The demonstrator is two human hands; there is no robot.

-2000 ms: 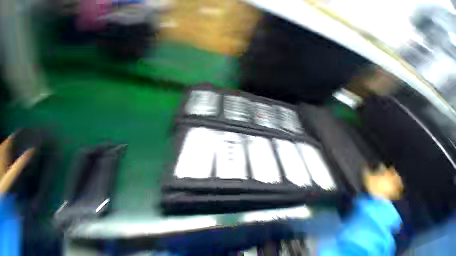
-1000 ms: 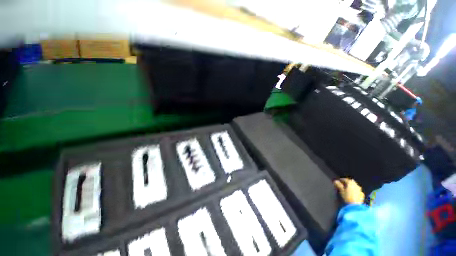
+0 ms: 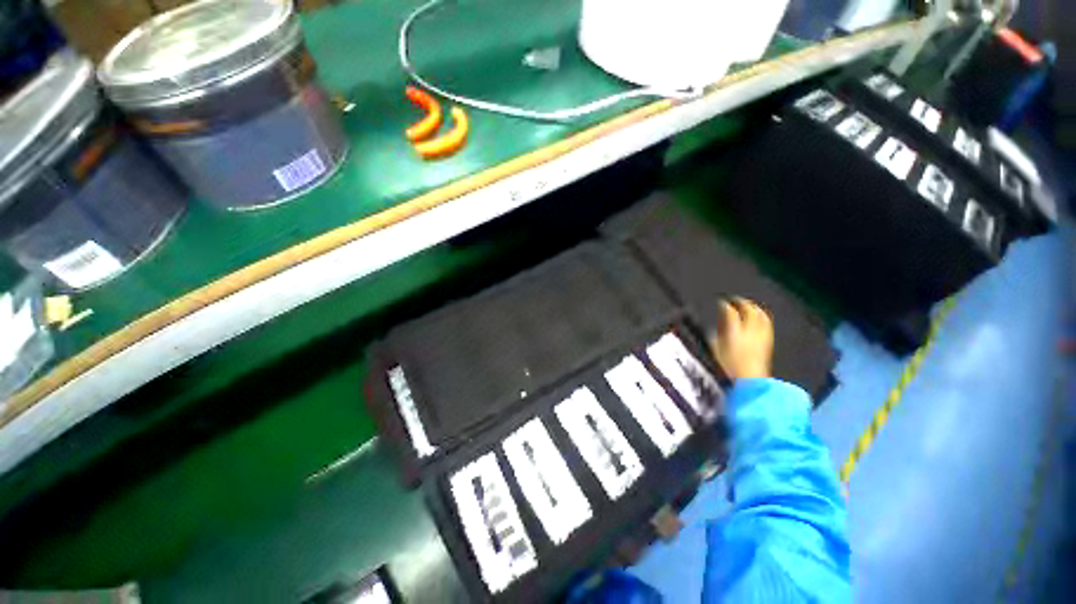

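Note:
A black foam tray (image 3: 569, 496) lies on the bench in front of me with a row of several slotted silvery plates (image 3: 605, 441). Behind it, a dark section (image 3: 531, 330) shows one silvery plate (image 3: 409, 411) at its left end. A dark foam slab (image 3: 684, 254) lies at the right end. My right hand (image 3: 746, 339) is at the tray's right end, beside the last plate, fingers bent down. Its fingertips are blurred, so I cannot tell whether it grips anything. My left hand is not identifiable in the picture.
A shelf edge (image 3: 354, 236) crosses above the bench. On it are two metal cans (image 3: 242, 130), orange curved pieces (image 3: 439, 132), a white cable and a white container (image 3: 673, 41). Black tray stacks (image 3: 844, 195) stand right. Yellow-black tape (image 3: 903, 389) marks the blue floor.
The view has shifted, bringing the shelf top and cans in. The rear section, which showed several silvery plates, now shows mostly dark surface. My right hand is now beside the front row's last plate.

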